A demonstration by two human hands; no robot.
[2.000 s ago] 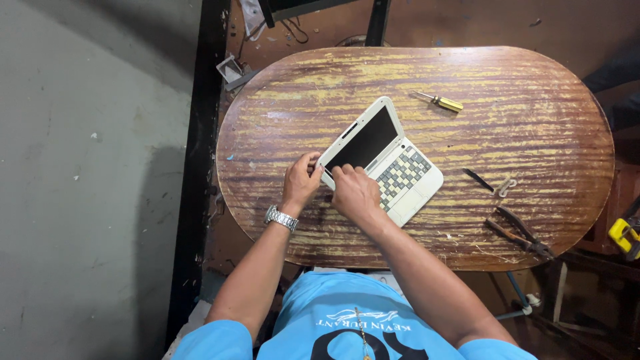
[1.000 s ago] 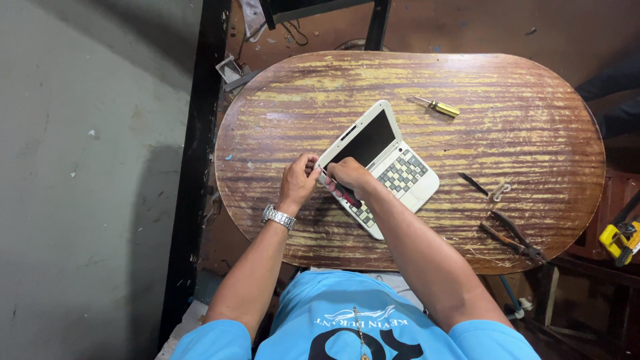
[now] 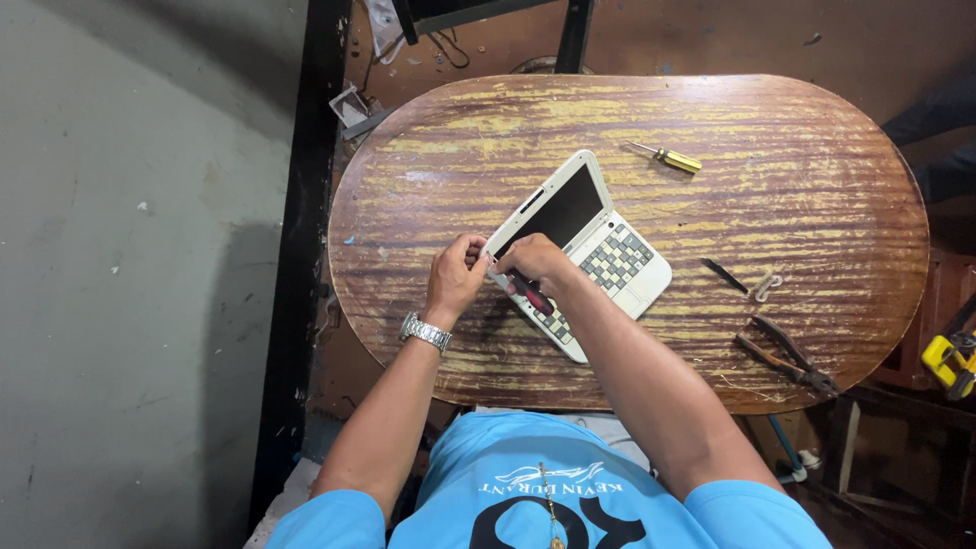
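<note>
A small white laptop (image 3: 644,284) lies open at a slant on the oval wooden table, its dark screen (image 3: 566,210) and grey-and-cream keyboard showing. My left hand (image 3: 456,276) grips the lower left corner of the screen's white frame between thumb and fingers. My right hand (image 3: 537,261) is closed around a screwdriver with a red and black handle (image 3: 535,296); its tip, at that same corner, is hidden by my fingers. A metal watch is on my left wrist.
A yellow-handled screwdriver (image 3: 678,161) lies beyond the laptop. To the right are a thin black tool (image 3: 724,275), a small pale plastic piece (image 3: 768,287) and worn pliers (image 3: 789,357) near the edge. The worn table (image 3: 823,198) has a rounded rim.
The red and black handle now shows below my right hand; two seconds ago it was not visible. Both hands remain at the screen's corner, and the laptop has barely moved.
</note>
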